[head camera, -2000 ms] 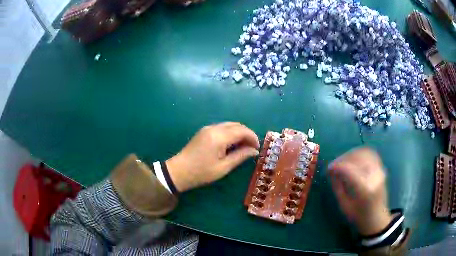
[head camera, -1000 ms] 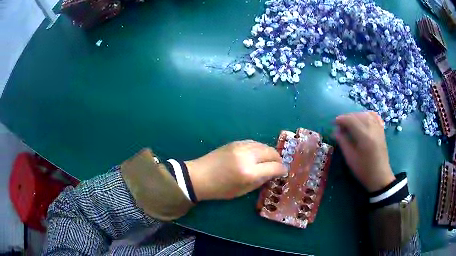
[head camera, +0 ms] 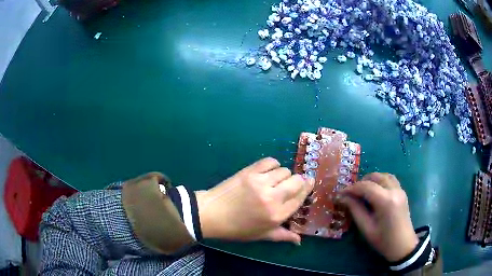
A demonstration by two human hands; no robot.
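The reddish-brown fixture plate [head camera: 327, 178] lies on the green table between my hands. Its upper openings on both sides hold whitish components; lower openings look dark. My left hand [head camera: 252, 200] is over the plate's left row, fingertips at the middle openings. My right hand [head camera: 382, 207] is at the right row, thumb and forefinger together at its lower openings. Whatever is between the fingertips of either hand is too small or hidden to tell.
A large crescent heap of white and purple wired components [head camera: 372, 48] lies at the upper right. Brown empty plates [head camera: 479, 207] are along the right edge. Brown stacks [head camera: 89, 6] are at the top left. A red stool [head camera: 22, 198] stands at the lower left.
My right hand has come down and left from beside the heap onto the plate's right row. My left hand stays at the left row. More whitish components show in the right row than two seconds ago.
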